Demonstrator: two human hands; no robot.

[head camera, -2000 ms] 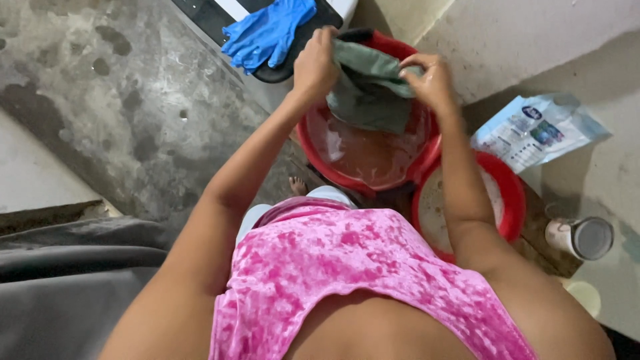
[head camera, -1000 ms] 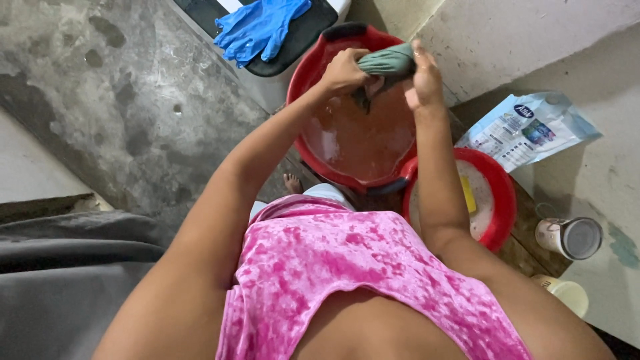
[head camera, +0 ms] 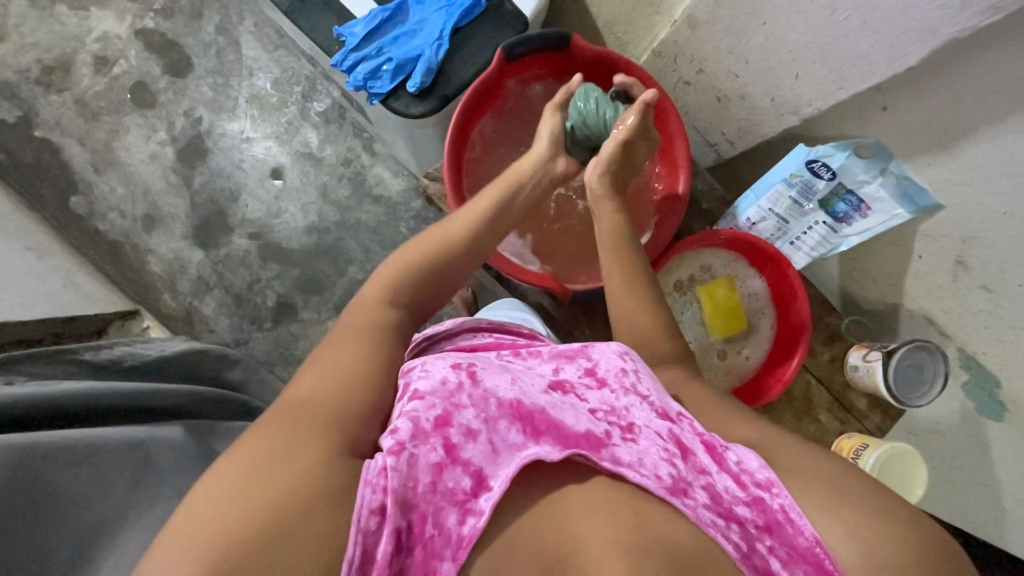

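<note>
Between my left hand [head camera: 554,132] and my right hand [head camera: 626,140] is a wet green cloth [head camera: 590,118], bunched into a tight ball. Both palms press on it from the sides, fingers pointing up and curled around it. They are over a large red plastic basin [head camera: 456,152] with dark handles, holding cloudy brownish water. At its lower right stands a smaller red basin [head camera: 788,352] of foamy water, in which a yellow sponge [head camera: 722,307] floats.
Blue rubber gloves [head camera: 404,40] lie on a black lid [head camera: 460,76] at the top. A light blue plastic packet [head camera: 836,200] leans by the wall. A can [head camera: 900,374] and a pale-yellow tub [head camera: 884,464] stand at the right. Damp concrete floor [head camera: 240,176] spreads at the left.
The green cloth hung loosely spread between my hands two seconds ago, then was gathered into a roll; now it is a compact ball. My hands have come closer together.
</note>
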